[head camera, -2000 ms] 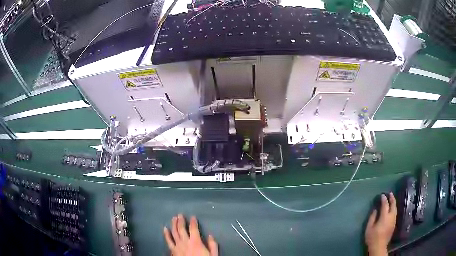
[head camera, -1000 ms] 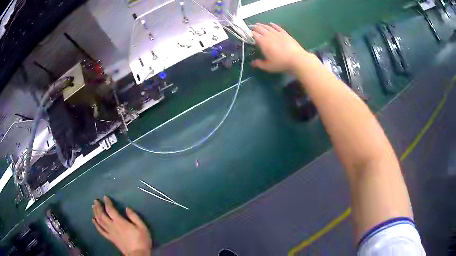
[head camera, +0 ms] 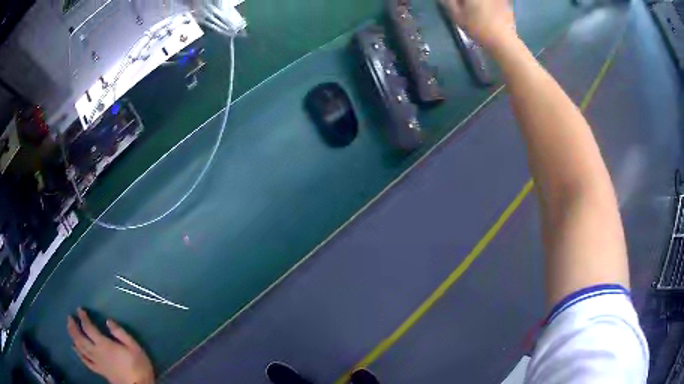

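Observation:
My left hand rests palm down on the green mat at lower left, fingers spread, nothing in it. Open silver tweezers lie just beyond it. My right hand is at the top edge, at the far end of a dark narrow fixture; its fingertips are partly cut off and any grip is unclear. Two more dark fixtures lie left of it. A black mouse lies beside them. A tiny pink tip lies on the mat.
The white machine stands at upper left. Clear tubing loops from it over the mat. A dark fixture end shows at lower left. The bench edge runs diagonally; beyond it are grey floor, a yellow line and my shoes.
The view has swung right. My right hand has moved from the tubing and wires at the machine's right end to the dark fixtures, uncovering the mouse. My left hand stays on the mat.

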